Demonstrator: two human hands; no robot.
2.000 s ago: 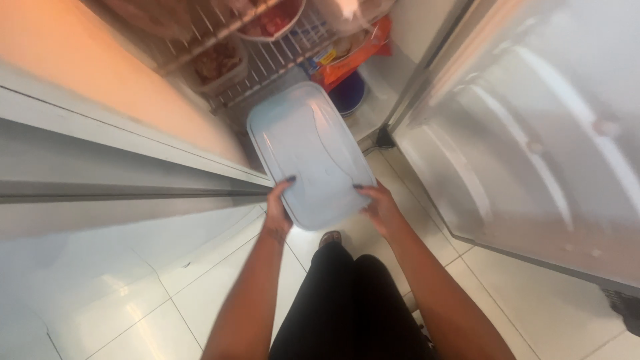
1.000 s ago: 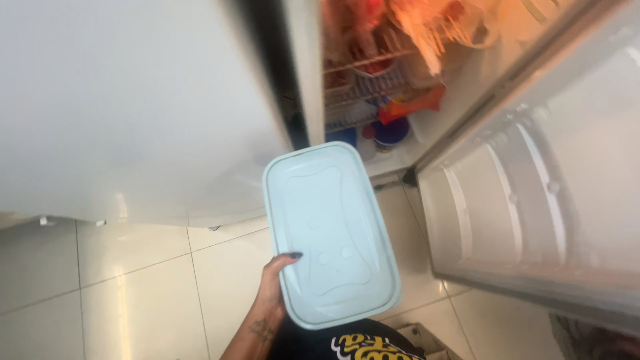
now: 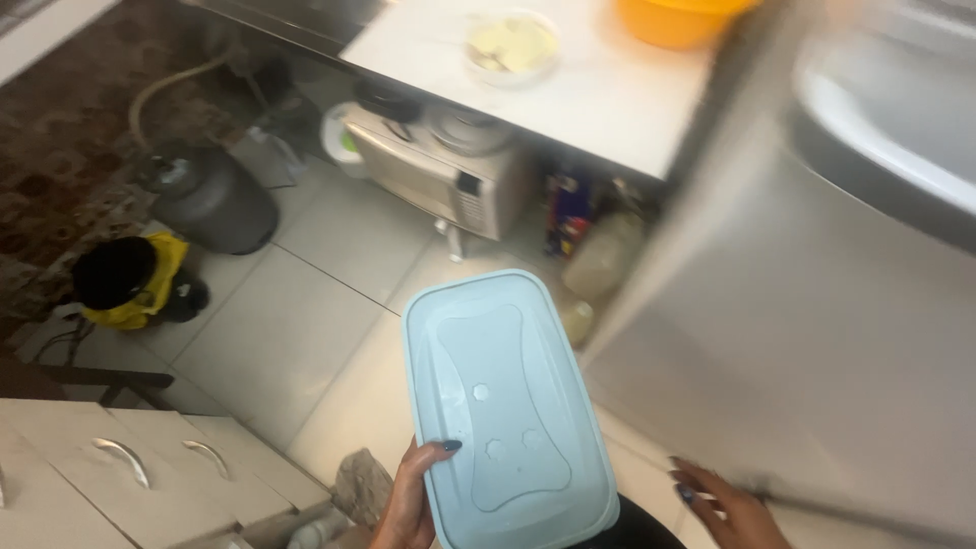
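A rectangular container with a light blue plastic lid (image 3: 507,404) is held low in the middle of the view. My left hand (image 3: 415,488) grips its left edge, thumb on top of the lid and the other fingers hidden beneath. Off to the right of the container, my right hand (image 3: 724,503) touches nothing that I can see, its fingers slightly curled and apart. The contents of the container are hidden under the lid.
A white countertop (image 3: 602,114) bears a bowl of pale food (image 3: 511,47) and an orange basin (image 3: 679,19). Below stands a microwave oven (image 3: 438,171). A gas cylinder (image 3: 213,198) and a yellow-lined bin (image 3: 130,282) are at left, drawers (image 3: 145,473) lower left, a refrigerator (image 3: 793,328) at right.
The view has swung from the open refrigerator to the counter. Both hands were on the container two seconds ago; now only my left hand holds it, and my right hand is apart from it.
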